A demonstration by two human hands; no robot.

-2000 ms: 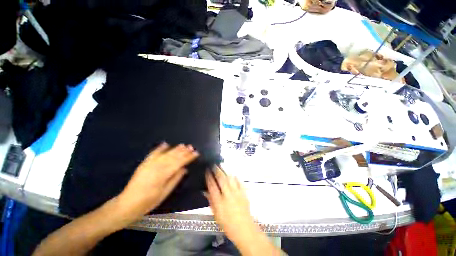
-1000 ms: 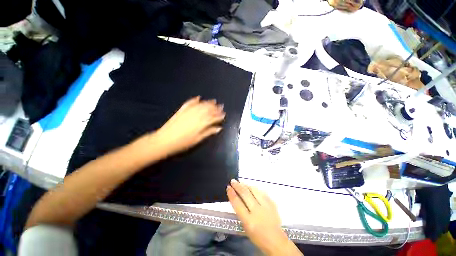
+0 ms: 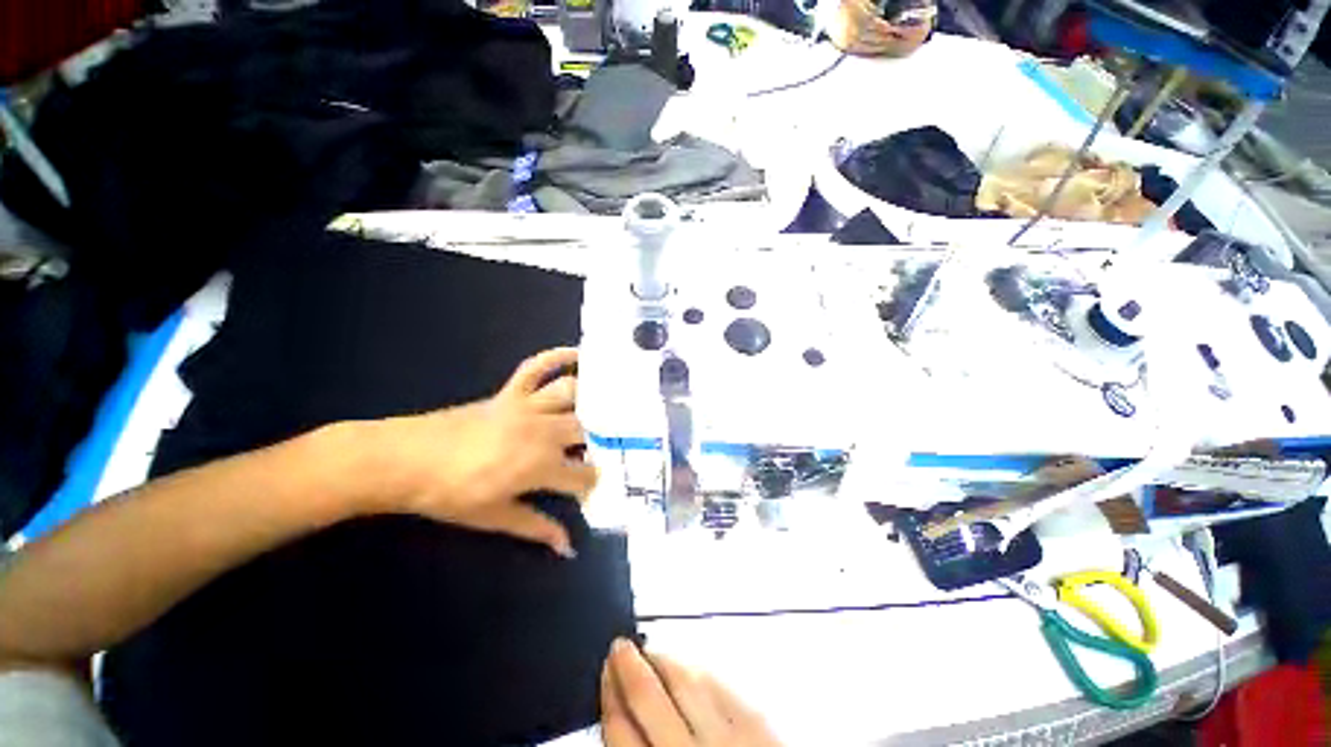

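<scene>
A large black fabric panel (image 3: 336,584) lies on the white table, left of the sewing machine (image 3: 876,336). My left hand (image 3: 504,445) rests on the panel with fingers spread, its fingertips at the left end of the machine head. My right hand (image 3: 679,701) is at the panel's right edge near the table front, fingertips on the fabric edge and partly cut off by the frame; whether it pinches the cloth I cannot tell. The needle area (image 3: 679,504) is right of my left hand. A thin dark thread (image 3: 818,609) runs from the panel's edge to the right.
Scissors with yellow and green handles (image 3: 1098,657), a small dark tray (image 3: 971,547) and a brown-handled tool (image 3: 1194,600) lie right of my right hand. Black and grey cloth (image 3: 628,153) is heaped behind. Tan scraps (image 3: 1073,187) lie in the white recess. Another person's hand (image 3: 883,26) shows at the top.
The view has shifted and the machine head appears closer. The panel's right edge now meets the machine's left end. My left hand has moved to that edge; my right hand remains at the front corner.
</scene>
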